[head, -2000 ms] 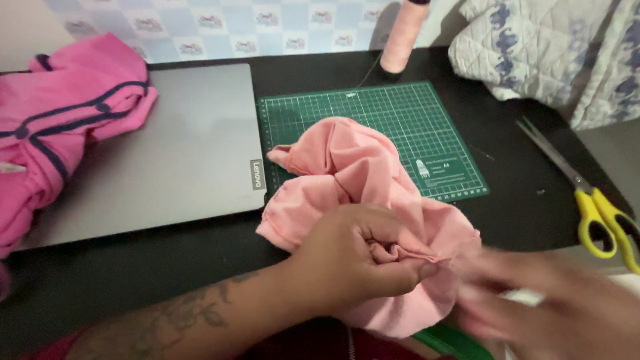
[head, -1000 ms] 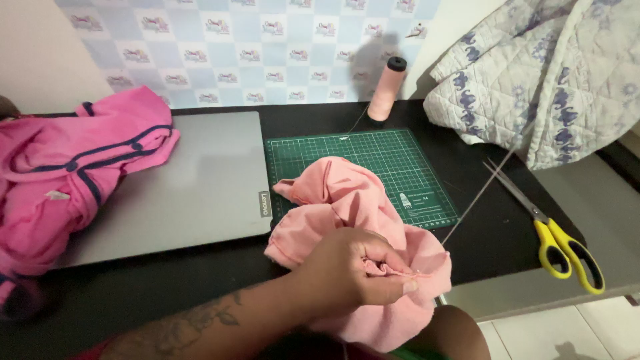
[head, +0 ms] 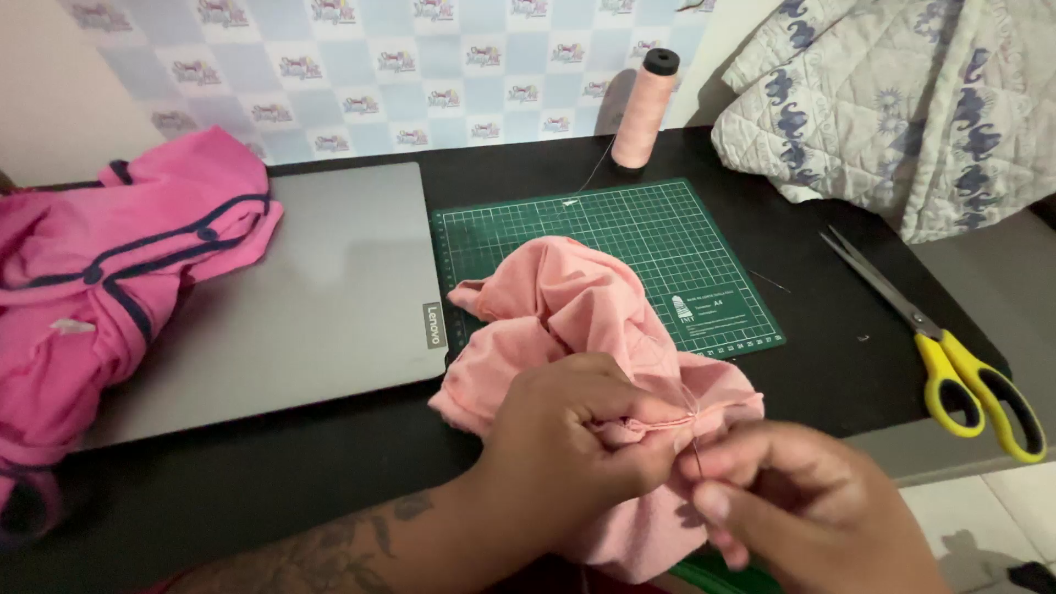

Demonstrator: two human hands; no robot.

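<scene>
Salmon-pink fabric [head: 569,289] lies bunched over the front of a green cutting mat [head: 577,223]. My left hand [head: 586,429] pinches a folded seam edge of it between thumb and fingers. Close to the left fingertips, my right hand [head: 784,495] holds a thin sewing needle [head: 698,458] at the seam, its point against or in the cloth. Fine thread loops over the seam beside the left thumb. A spool of pink thread [head: 645,111] stands upright behind the mat, a loose thread trailing from it.
A closed silver laptop [head: 346,272] lies left of the mat, partly under a bright pink garment with navy trim [head: 157,239]. Yellow-handled scissors [head: 928,330] rest at the table's right edge. A quilted patterned cloth [head: 866,107] hangs over the back right corner.
My right hand, out of view one second ago, is back at the seam by the left fingertips. The long thread then stretched up to the right is no longer taut there. My left hand keeps its pinch.
</scene>
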